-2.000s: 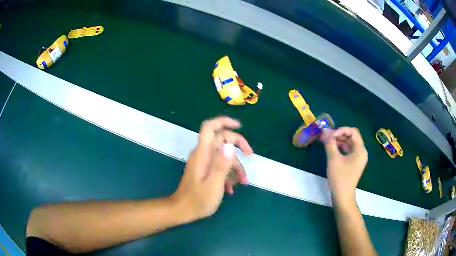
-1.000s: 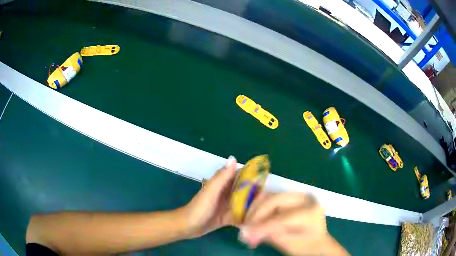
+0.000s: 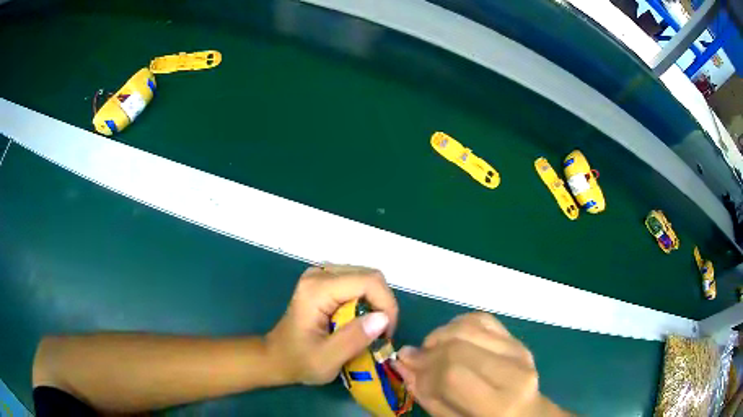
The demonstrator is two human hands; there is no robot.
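A yellow car body shell (image 3: 367,389) with blue markings is held over the green bench top, partly hidden by my fingers. My left hand (image 3: 338,323) grips its upper end, with the thumb pressed at the opening. My right hand (image 3: 468,366) is at the shell's right side, its fingertips pinching a small pale piece, perhaps a connector (image 3: 386,353). Red wires (image 3: 395,379) show at the shell's opening beside the right fingertips. A dark green part shows inside the shell near my left fingers.
Beyond the white rail (image 3: 213,186), the dark green belt (image 3: 309,122) carries a yellow base plate (image 3: 465,160), another shell (image 3: 585,181) beside a plate, and a shell (image 3: 125,102) with a plate at far left. A bag of tan contents (image 3: 686,378) lies at the right edge.
The shell in my hands has moved down and slightly left, fully over the bench. My left fingers now wrap its upper end and my right fingertips are at its opening. The belt cars near the middle have shifted right.
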